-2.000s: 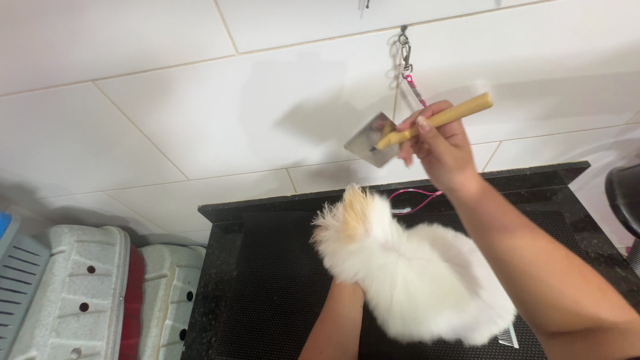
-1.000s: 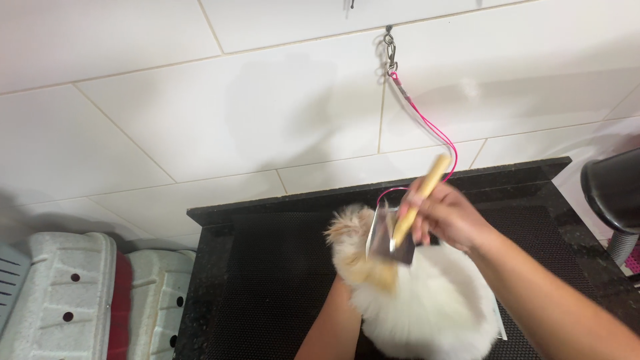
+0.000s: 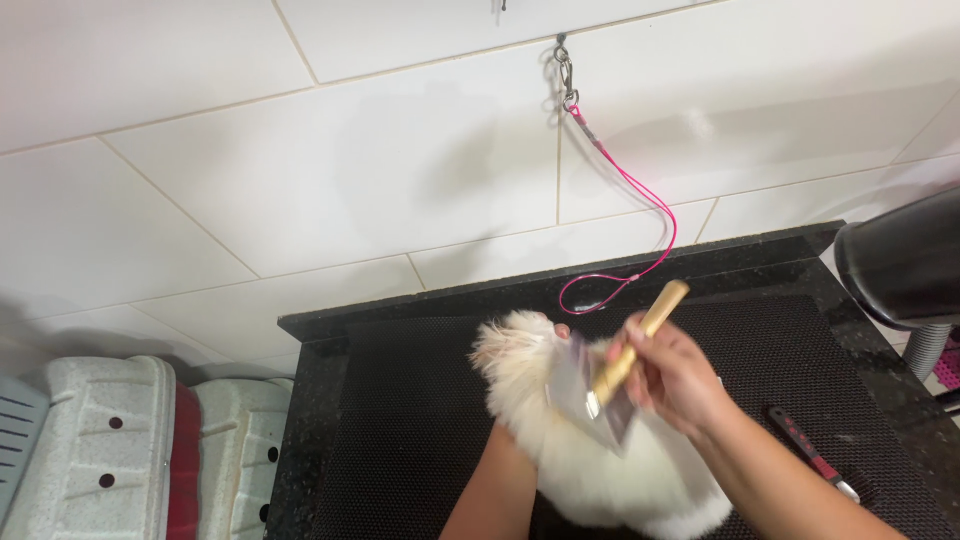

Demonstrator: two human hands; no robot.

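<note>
A small white, fluffy animal, seemingly a dog, is on the black textured mat of a dark stone table. My right hand grips the wooden handle of a slicker brush, whose blurred metal head lies over the fur behind the animal's head. My left hand reaches under the animal's head; only a fingertip shows beside the head, and fur hides the rest, so its grip cannot be made out. A pink grooming loop hangs from a metal clip on the wall, just behind the animal.
A comb-like tool with a black and red handle lies on the mat at the right. A black cylindrical machine with a grey hose stands beyond the table's right edge. Pale plastic pet carriers stand at the left. A raised stone edge borders the tiled wall.
My right hand has brought the brush down from in front of the wall onto the animal's fur. The animal's head has turned. The pink loop hangs lower and slacker than in the oldest frame.
</note>
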